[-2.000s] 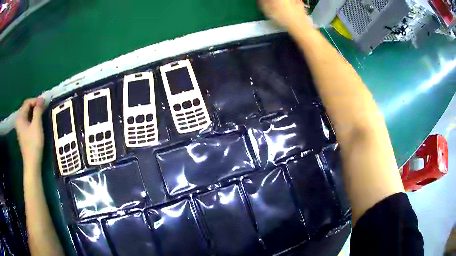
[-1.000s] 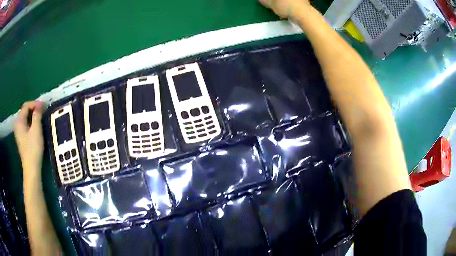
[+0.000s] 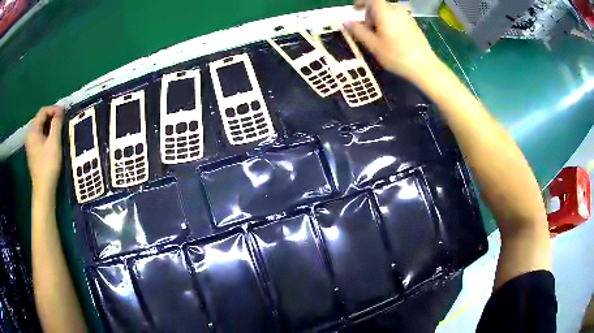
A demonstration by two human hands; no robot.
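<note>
A glossy black blister tray (image 3: pixel 264 185) lies in front of me. Four cream phone front covers (image 3: pixel 182 140) sit upright in separate pockets of its top row, from the left. Further right, two more covers overlap: one slants (image 3: pixel 320 83), the other (image 3: pixel 360 91) lies beside and partly across it. My right hand (image 3: pixel 391 39) is at the upper end of the right one, fingertips on it; its exact grip is partly hidden. My left hand (image 3: pixel 45 140) is at the tray's upper left corner, fingers curled; whether it grips the edge is unclear.
A long white strip (image 3: pixel 150 64) runs behind the tray on the green bench top (image 3: pixel 163 23). A crinkled black tray stack (image 3: pixel 12 260) is at the far left. A grey perforated metal fixture (image 3: pixel 479 13) stands upper right, with a red plastic stool (image 3: pixel 568 200) below.
Two overlapping covers now lie at the upper right of the tray, where none showed before. My right hand has come back from beyond the white strip. The tray appears higher in view.
</note>
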